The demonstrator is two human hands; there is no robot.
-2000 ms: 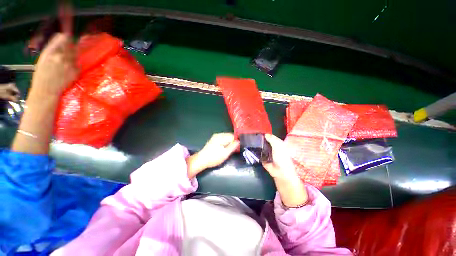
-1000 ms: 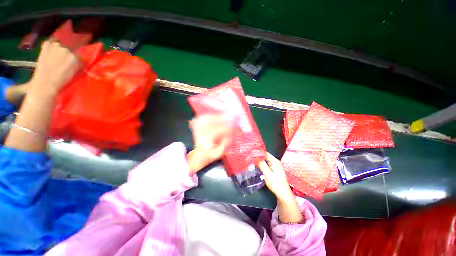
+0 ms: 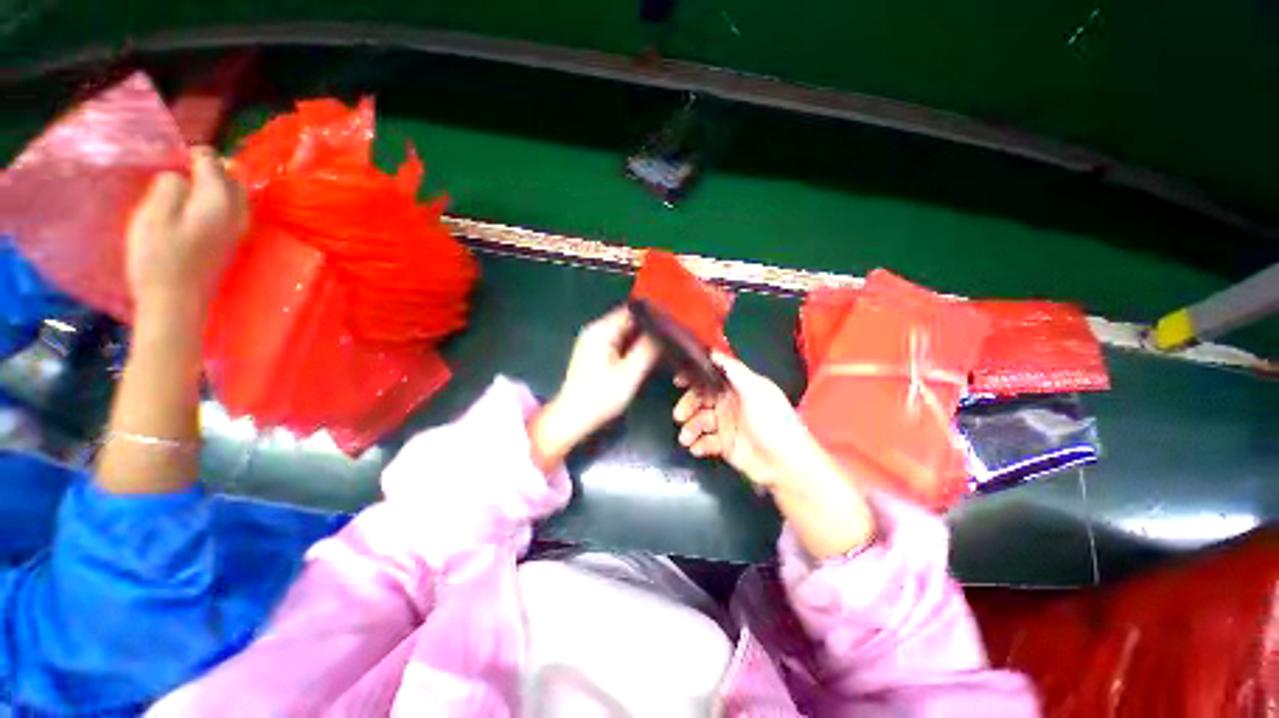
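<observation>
A dark flat item (image 3: 676, 345) is seen nearly edge-on, held between my two hands above the dark green worktop. My left hand (image 3: 606, 376) grips its upper left end. My right hand (image 3: 741, 421) grips its lower right end, with the fingers curled. A red bubble bag (image 3: 683, 295) shows behind the item, partly hidden by it; I cannot tell if the item and bag touch. A tied bundle of red bubble bags (image 3: 887, 407) lies right of my hands. A dark bagged item (image 3: 1031, 436) with a pale edge lies beside the bundle.
A neighbouring worker's hand (image 3: 183, 232) in a blue sleeve holds a red bag beside a loose red pile (image 3: 337, 281) at left. A bagged item (image 3: 659, 171) lies on the green belt. A grey bar with a yellow end (image 3: 1175, 330) and a red plastic sack (image 3: 1164, 645) are at right.
The red bag has left my hands' grip and shows behind them; the dark item is now between both hands, tilted edge-on. The belt item moved left. The neighbour's bag has opened out to the left.
</observation>
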